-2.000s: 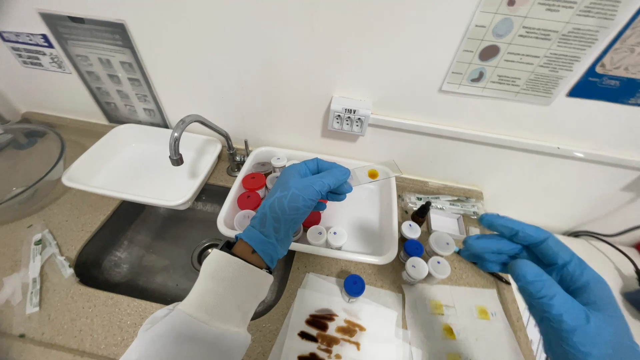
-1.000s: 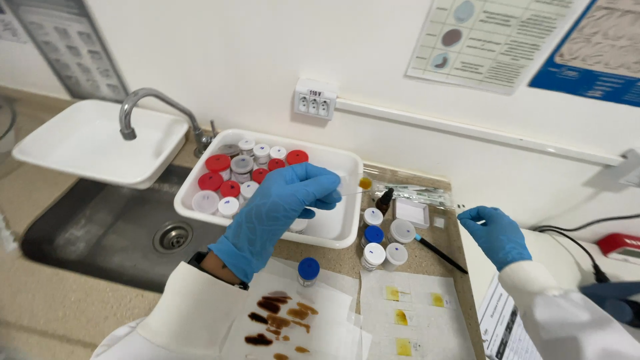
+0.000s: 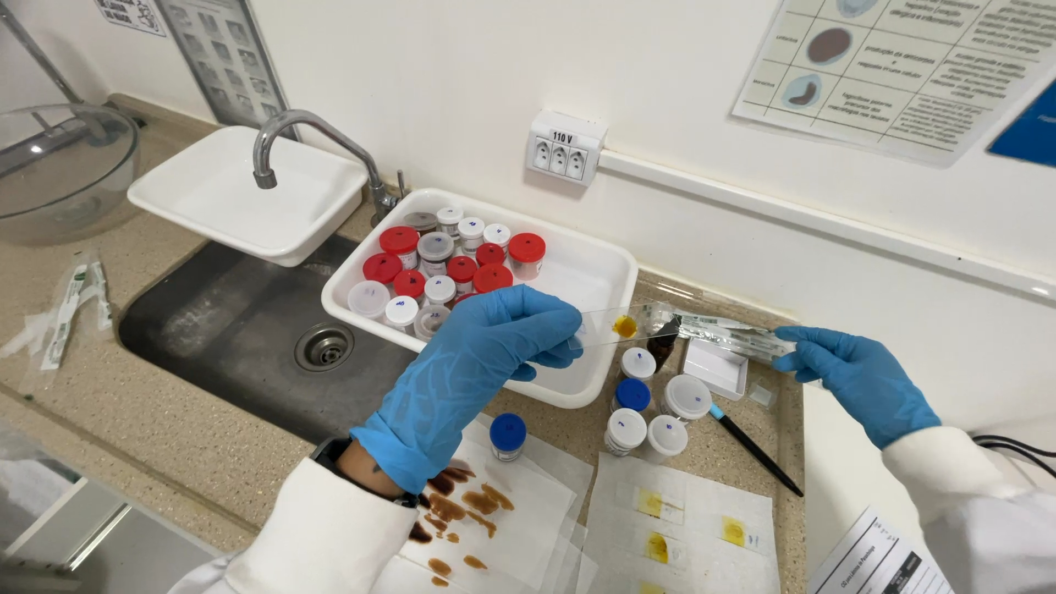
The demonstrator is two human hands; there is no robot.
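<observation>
Gloved in blue, my left hand point(image 3: 495, 355) pinches a glass microscope slide point(image 3: 601, 327) by its left end, over the right part of a white tray point(image 3: 619, 272). A yellow-brown drop point(image 3: 624, 327) lies on the slide. My right hand point(image 3: 850, 371), also in a blue glove, is farther right, fingertips together near wrapped applicators point(image 3: 726, 332); whether it holds something thin is unclear. Below the slide stand lidded sample cups, one with a blue lid point(image 3: 633, 394), and a dark dropper bottle point(image 3: 662, 342) partly behind the slide.
Red- and white-lidded cups point(image 3: 492, 278) fill the tray's left part, beside a steel sink point(image 3: 206, 363) with a faucet point(image 3: 318, 124). In front lie stained paper point(image 3: 528, 495), a blue-lidded cup point(image 3: 507, 433), slides with yellow smears point(image 3: 657, 546), a black pen point(image 3: 759, 452) and an open small box point(image 3: 714, 368).
My right hand, raised and spread nearer the camera two seconds ago, is now lower with its fingers drawn together. The slide remains in my left hand.
</observation>
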